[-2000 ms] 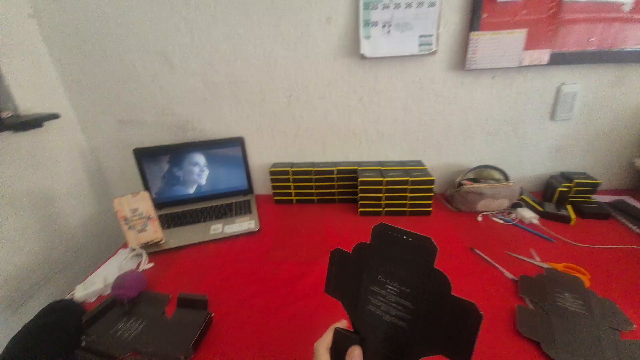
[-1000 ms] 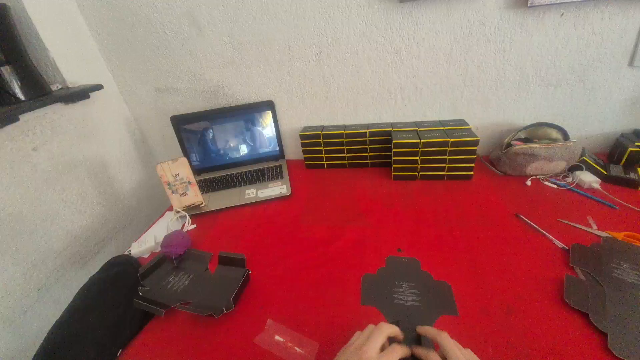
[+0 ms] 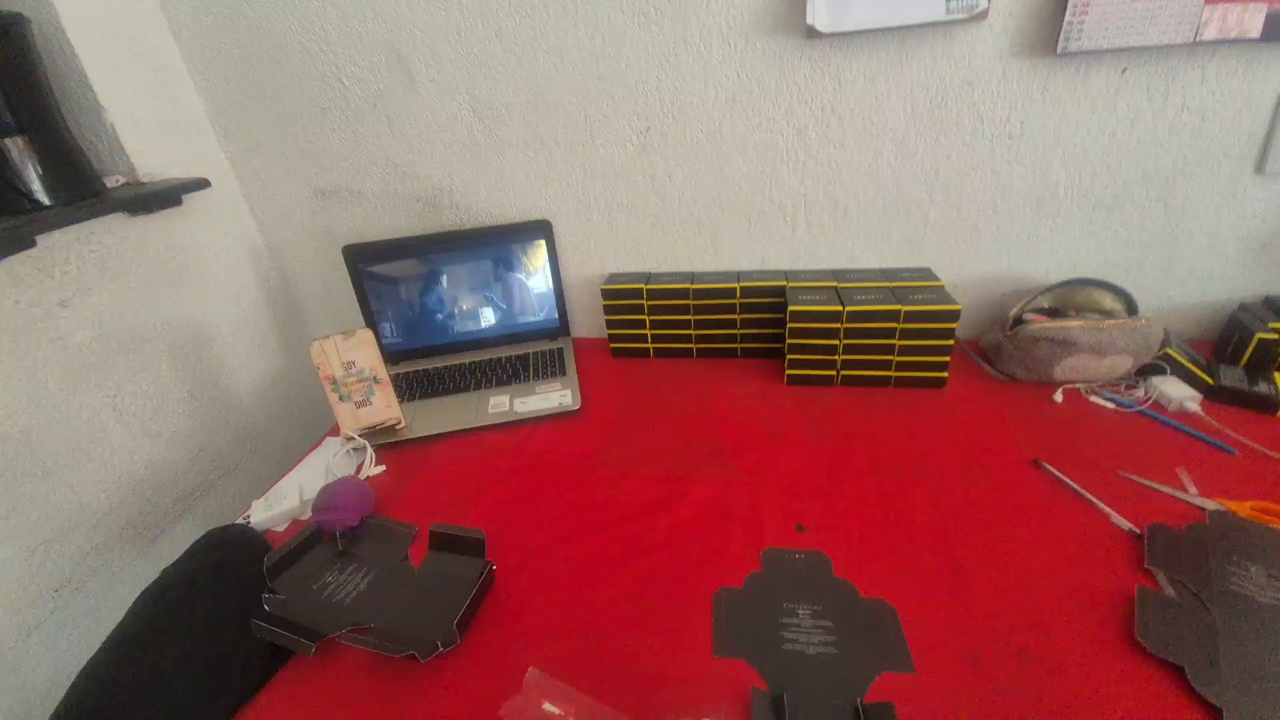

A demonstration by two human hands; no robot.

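Neither of my hands shows in the head view now. A black cardboard box blank (image 3: 812,625) lies unfolded on the red tablecloth (image 3: 640,480) near the bottom edge, its lower flaps bent up and its lowest part cut off by the frame. At the left lies a partly folded black cardboard piece (image 3: 375,590), with a purple fluffy ball (image 3: 343,503) at its upper edge. More flat black blanks (image 3: 1225,600) lie at the right edge. A clear plastic piece (image 3: 560,697) is partly visible at the bottom.
An open laptop (image 3: 480,340) and a phone in a printed case (image 3: 355,385) stand back left. Stacked black-and-yellow boxes (image 3: 870,340) line the wall. Rightward are a fuzzy pouch (image 3: 1075,335), cables, a blue pen (image 3: 1170,424), a thin stick-like tool (image 3: 1087,496) and orange-handled scissors (image 3: 1245,510). Dark fabric (image 3: 180,630) lies lower left.
Both hands were on the lower part of the middle blank a second ago and are now out of view. Two seconds ago a hand held a blank up; one now lies on the cloth.
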